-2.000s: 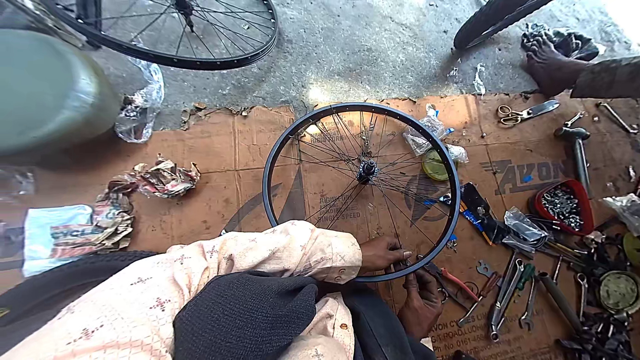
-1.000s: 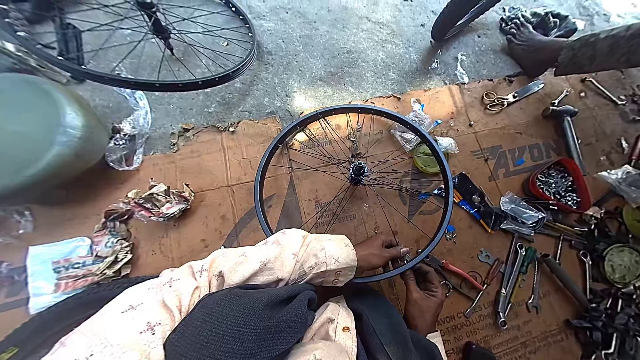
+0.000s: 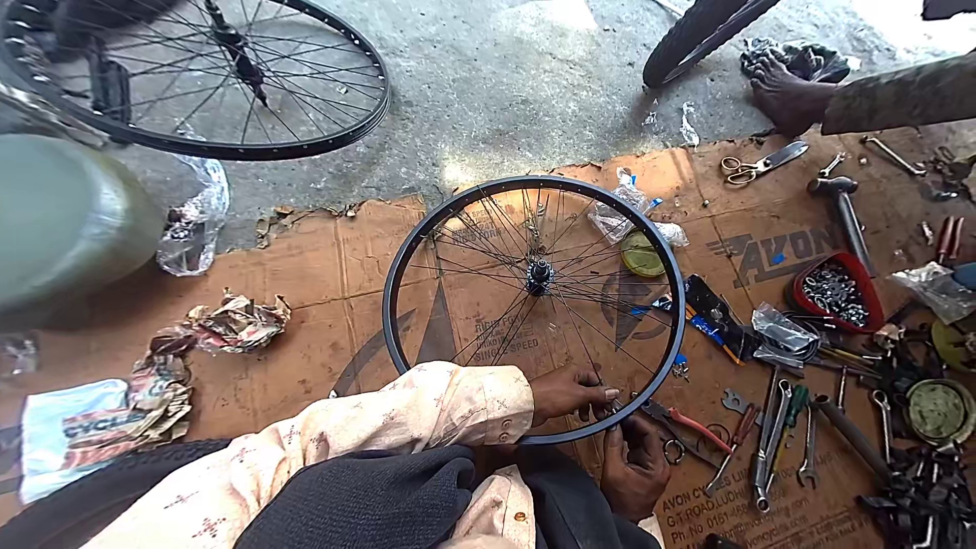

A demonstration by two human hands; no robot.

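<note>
A black spoked bicycle wheel leans over the cardboard, its hub at the centre and its lower rim near my lap. My left hand reaches inside the rim, thumb and fingers pinched on a spoke close to where it meets the rim. Just outside the same stretch of rim is my right hand, its curled fingertips touching the rim's outer edge. Whether it holds a small part there is hidden. The spokes run from the hub to the rim, several of them crossing.
Pliers, wrenches, a hammer, scissors and a red tray of small metal parts lie at the right. Another wheel is at upper left beside a greenish rounded object. A person's bare foot rests at upper right.
Both hands remain at the same part of the lower rim, with only small finger movement. At upper left, a dark blurred shape now reaches farther over the other wheel.
</note>
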